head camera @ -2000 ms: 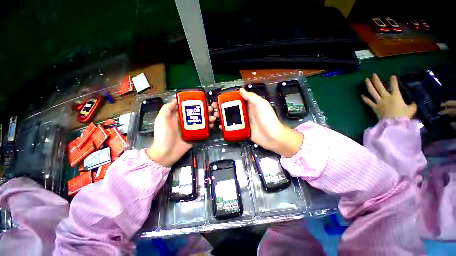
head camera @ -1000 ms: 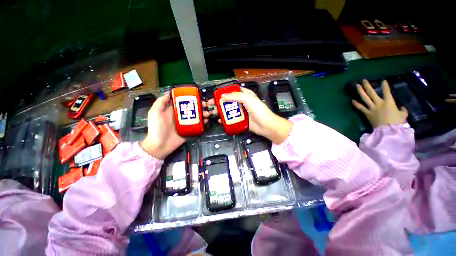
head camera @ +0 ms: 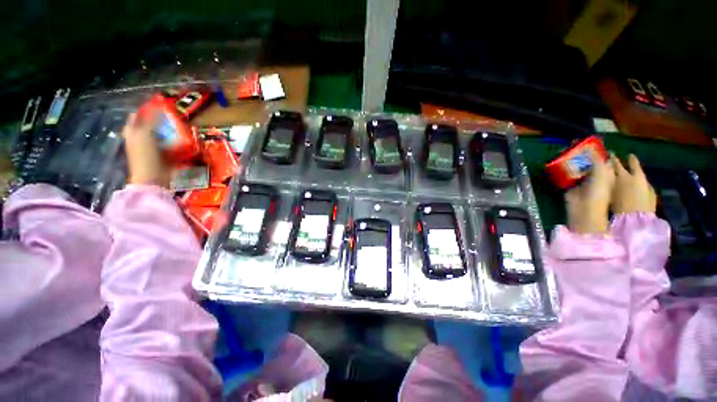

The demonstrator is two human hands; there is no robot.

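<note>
My left hand point(head camera: 145, 153) holds a closed red flip phone point(head camera: 169, 131), blurred, above the left end of the battery pile point(head camera: 211, 198). My right hand point(head camera: 590, 192) holds another closed red flip phone point(head camera: 578, 162) to the right of the tray, its small outer screen lit. The clear blister tray point(head camera: 377, 305) lies between my hands. It holds two rows of dark phones, such as this one in the front row point(head camera: 369, 257), backs up with white and green showing in their open bays.
A neighbour's hand point(head camera: 631, 187) is right beside my right hand. A grey metal post point(head camera: 379, 55) stands behind the tray. A red device point(head camera: 193, 102) and a white card point(head camera: 271, 86) lie at back left. A brown board point(head camera: 668, 110) with small red items lies at back right.
My hands have moved apart from above the tray, each with its red phone: the left to the battery pile, the right past the tray's right edge. The whole tray is now uncovered.
</note>
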